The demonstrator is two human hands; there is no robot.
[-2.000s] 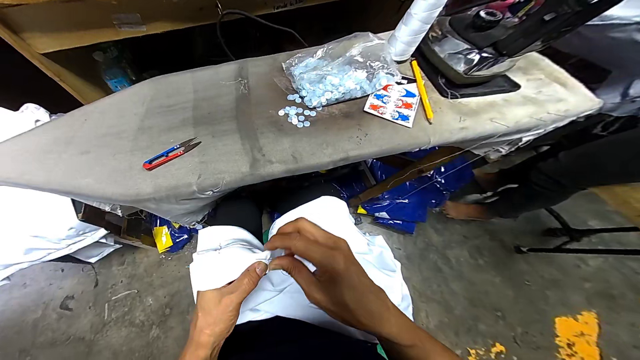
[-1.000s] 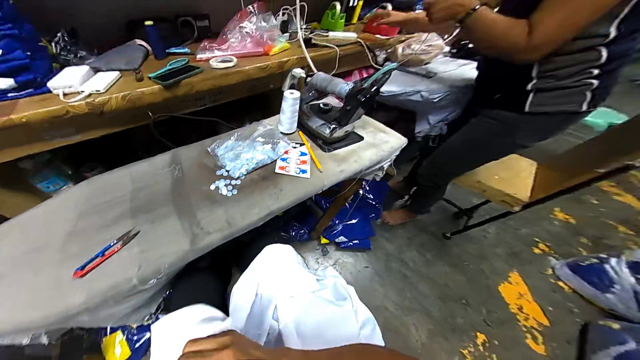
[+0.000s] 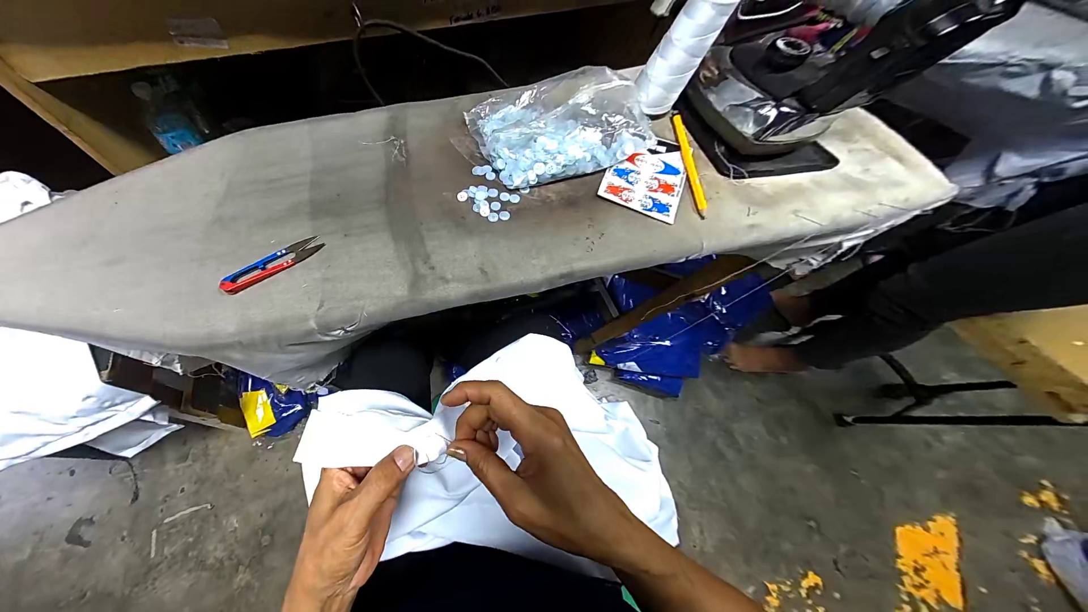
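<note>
White cloth (image 3: 595, 442) lies over my lap. My left hand (image 3: 361, 510) pinches a fold of it between thumb and fingers. Close beside, my right hand (image 3: 531, 467) has its thumb and fingertips together at the same fold, where a fine thread shows; a needle cannot be made out. On the grey padded board ahead lie thread snips (image 3: 270, 265) with blue and red handles, loose pale blue buttons (image 3: 489, 202), a clear plastic bag of buttons (image 3: 561, 136), a card with red and blue print (image 3: 644, 183) and a yellow pencil-like stick (image 3: 689, 166).
A cone of white thread (image 3: 684, 55) and an iron (image 3: 765, 93) on a dark rest stand at the board's right end. Blue plastic packets (image 3: 663, 331) lie beneath. At the right are a person's legs (image 3: 935, 272) and a wooden seat (image 3: 1037, 348). More white cloth (image 3: 59, 399) hangs at left.
The view swung up and right, then back down. My right hand, low over the cloth one second ago, is now up at the fold beside my left hand.
</note>
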